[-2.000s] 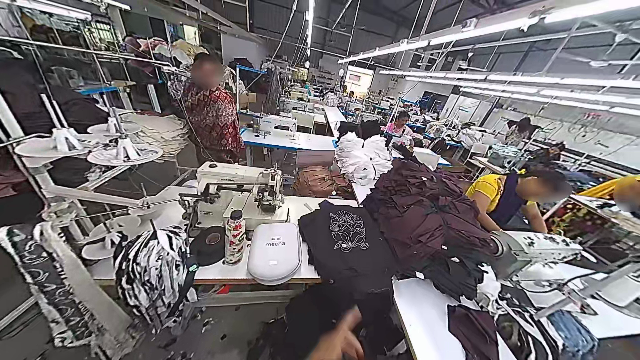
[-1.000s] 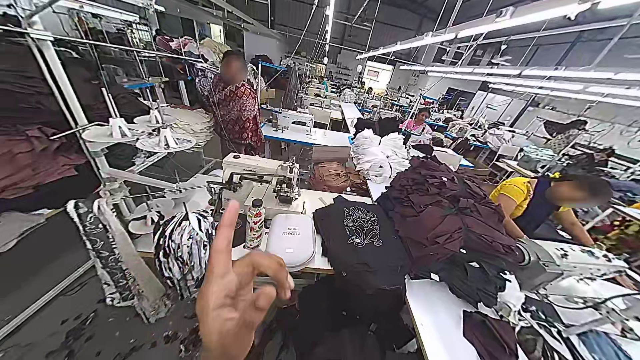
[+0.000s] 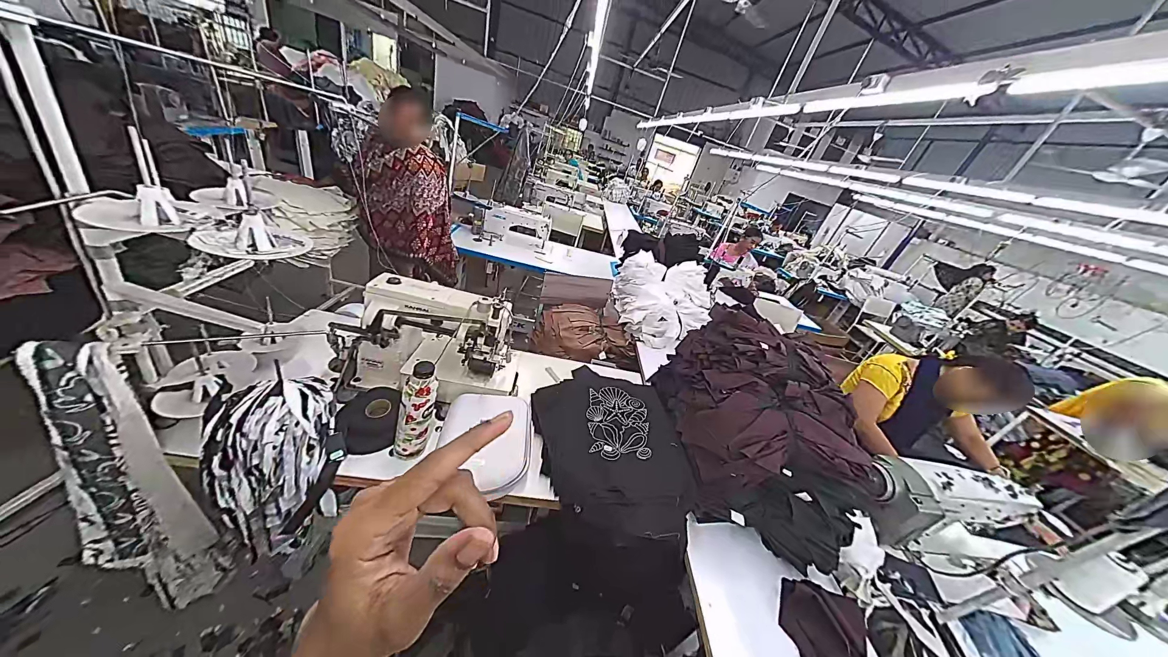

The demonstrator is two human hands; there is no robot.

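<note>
My left hand [image 3: 401, 538] is raised at the lower centre, holding nothing. Its index finger points up and to the right, while the thumb and a curled finger come close together. Behind the fingertip lies a white rounded case [image 3: 493, 438] on the sewing table. A patterned bottle [image 3: 416, 411] stands left of the case, beside a black roll of tape [image 3: 370, 422]. To the right, a black garment with a white shell print [image 3: 611, 447] hangs over the table edge. An industrial sewing machine [image 3: 433, 324] stands behind. My right hand is out of view.
Dark maroon garments [image 3: 766, 401] are heaped on the right, next to another sewing machine [image 3: 958, 493]. Striped fabric strips [image 3: 269, 456] hang at left near the thread stand [image 3: 251, 239]. One person [image 3: 406, 192] stands behind; another, in yellow [image 3: 912, 392], bends over work at right.
My left hand has risen from the bottom edge to in front of the table, its index finger now tilted right. The view has shifted left.
</note>
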